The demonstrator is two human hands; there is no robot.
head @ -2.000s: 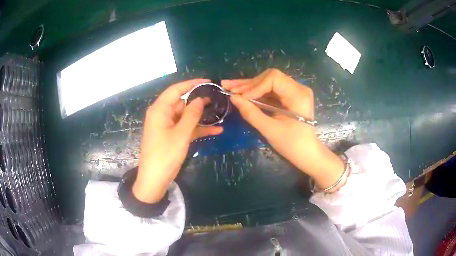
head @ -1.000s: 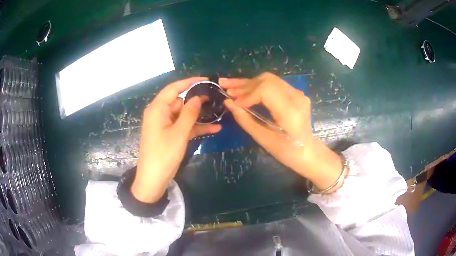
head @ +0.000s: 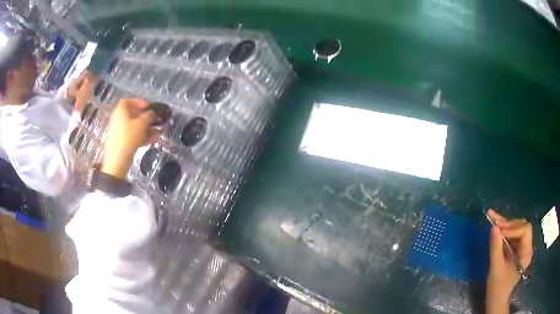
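Note:
My left hand [head: 130,132] is over the top of the stack of clear blister trays [head: 236,144], its fingers on a dark round watch part [head: 161,114] at a pocket. Blur hides whether the part is clear of the tray. Other round dark parts sit in several pockets. My right hand [head: 511,248] is at the right, holding thin silver tweezers [head: 507,244] like a pen, over the right side of the blue film [head: 451,242]. The film bears a grid of tiny white dots [head: 430,235].
A white sheet [head: 376,141] lies mid-bench. A watch case [head: 327,49] lies on the green strip behind. A small white square [head: 550,227] is at the right edge. A person in a pale coat [head: 37,138] is at the left. Cardboard [head: 31,251] is lower left.
The view has swung left to the tray stack. My left hand has moved from the front of the bench to the trays. My right hand has come away from the watch, still holding the tweezers.

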